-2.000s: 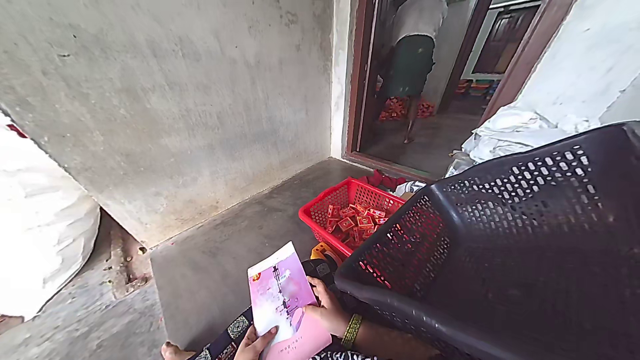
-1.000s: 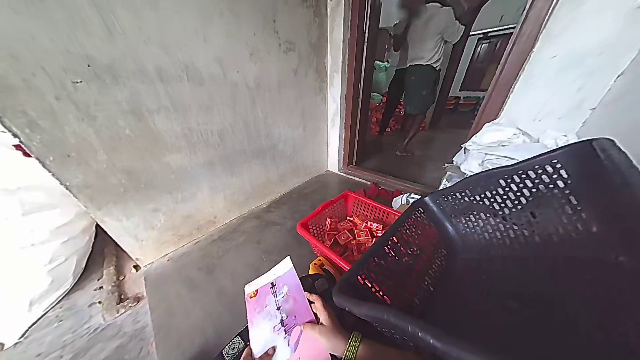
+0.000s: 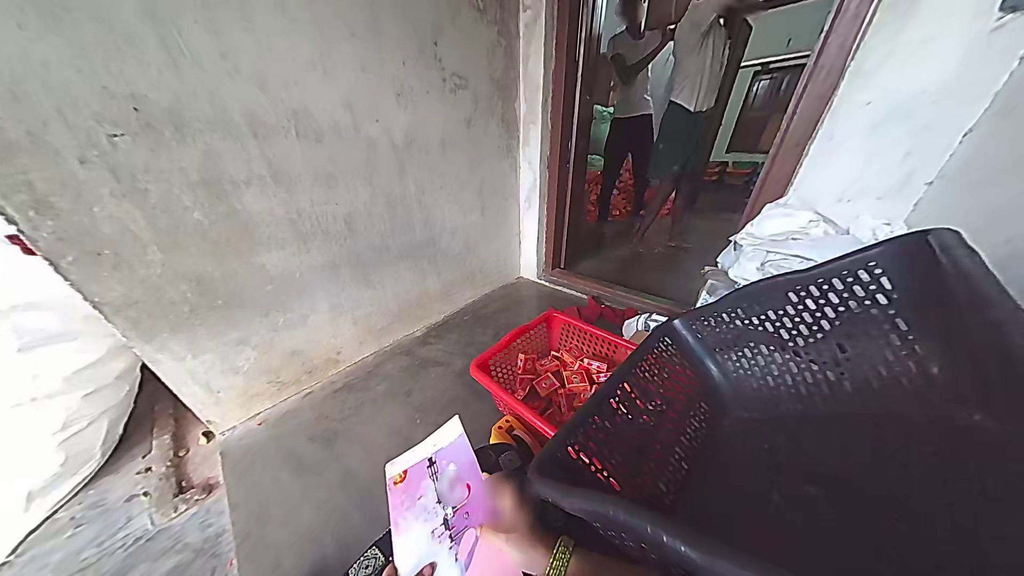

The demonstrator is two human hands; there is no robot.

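A pink and purple printed card or booklet (image 3: 438, 500) with a white edge is at the bottom centre. My left hand (image 3: 416, 570) holds its lower left edge, and only the fingertips show at the frame's bottom. At the card's right side is my right hand (image 3: 512, 520), blurred, with a green and gold bangle at its wrist; its fingers are on the card. Just beyond, a red plastic basket (image 3: 498, 352) holds several small red boxes (image 3: 564, 380). A large black perforated plastic crate (image 3: 800, 384) stands tilted at the right, close to my right hand.
A yellow plastic object (image 3: 512, 432) sits beside the red basket. White sacks (image 3: 788, 240) lie by the doorway, and a big white sack (image 3: 56, 400) is at the left. Two people (image 3: 668, 104) stand beyond the door frame (image 3: 560, 144). A bare wall (image 3: 280, 176) borders the floor.
A second person now shows clearly beside the one in the doorway, whose arms are raised. My right hand has shifted along the card's right side. The card stays in my hands.
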